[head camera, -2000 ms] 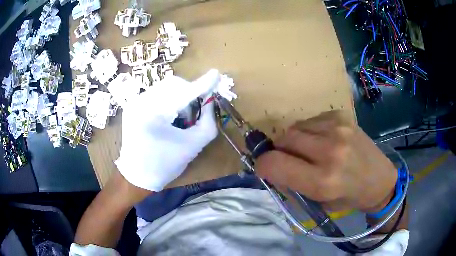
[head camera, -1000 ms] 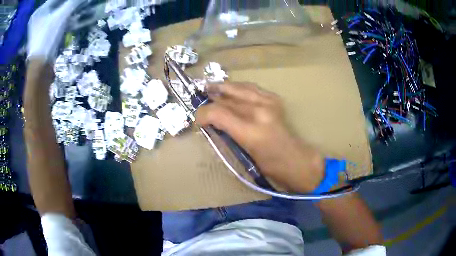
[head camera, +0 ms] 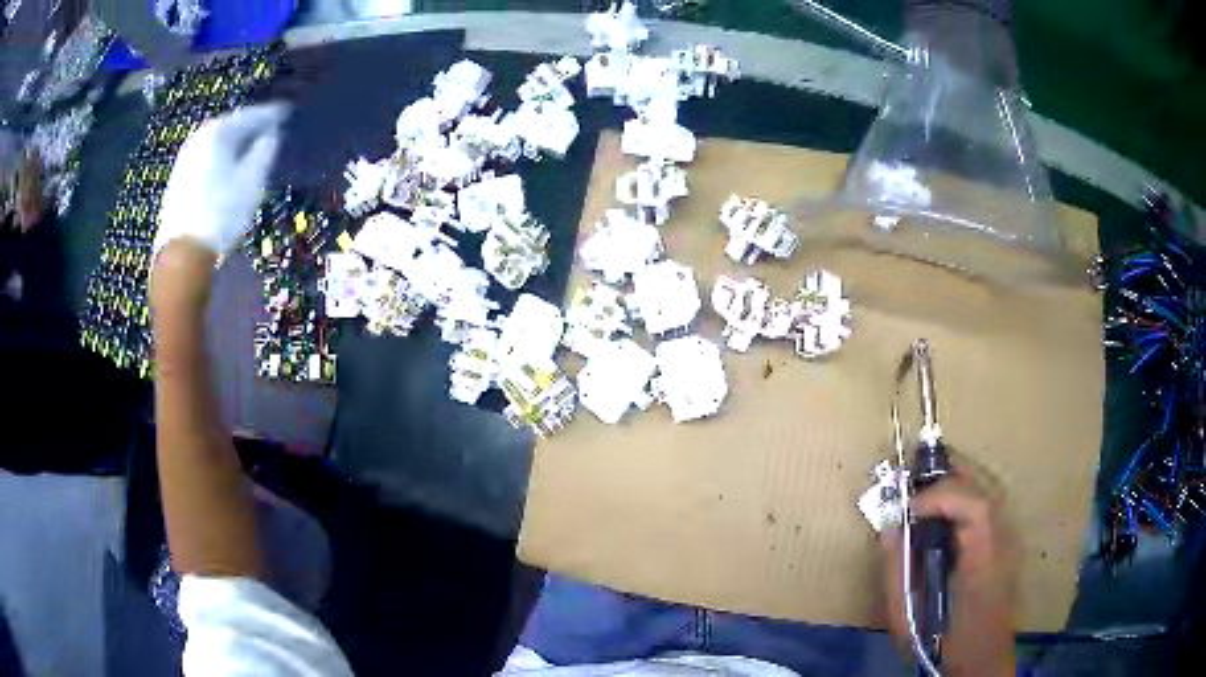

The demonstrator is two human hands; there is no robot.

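My left hand (head camera: 222, 179), in a white glove, is at the upper left over the rows of small circuit boards (head camera: 294, 298); its fingers are blurred and I cannot tell if it holds anything. My right hand (head camera: 972, 536), bare, is at the lower right, closed around the black handle of the soldering iron (head camera: 930, 397). The silver tip points away from me above the cardboard sheet (head camera: 794, 450). A white housing (head camera: 884, 500) shows just left of the iron; whether it is held or lying is unclear. More white housings (head camera: 619, 377) lie loosely in the middle.
The clear fume hood (head camera: 972, 139) stands at the upper right over the cardboard, with a white housing showing through it. Tangled lead wires (head camera: 1157, 377) lie at the right edge. A blue item (head camera: 212, 29) and clear plastic pieces are at the far upper left.
The view has swung left. My left hand has moved onto the circuit board rows, away from the work held earlier. The iron has shifted right across the cardboard, away from the white housings.
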